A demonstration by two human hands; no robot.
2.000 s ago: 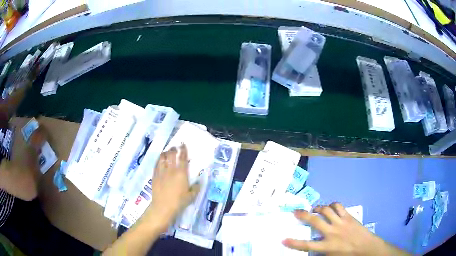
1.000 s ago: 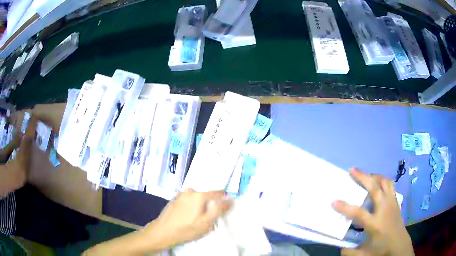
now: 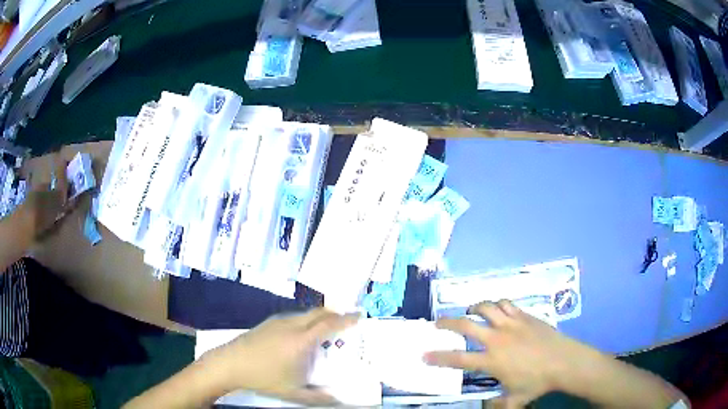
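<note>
My left hand (image 3: 275, 355) holds a white printed carton (image 3: 343, 363) near the bottom edge. My right hand (image 3: 519, 347) is at the right end of a tray covered by a plain white piece (image 3: 419, 359); a dark cable (image 3: 479, 383) shows beside the fingers. The join between carton and tray is unclear. Behind my right hand lies another plastic tray (image 3: 503, 291) with a round fitting. Left of centre, filled trays (image 3: 287, 200) and white cartons (image 3: 363, 208) lie overlapping. Blue sachets (image 3: 427, 232) are piled beside them.
A green conveyor (image 3: 415, 80) runs across the back with cartons and trays (image 3: 503, 48). On the blue-violet mat (image 3: 543, 208) at right lie blue sachets (image 3: 702, 252) and a small black cable (image 3: 649, 256). Another person's hand (image 3: 36, 212) is at far left.
The large white stack between my hands has come down towards me, and a tray now lies uncovered behind my right hand. My right hand has moved left, closer to my left hand.
</note>
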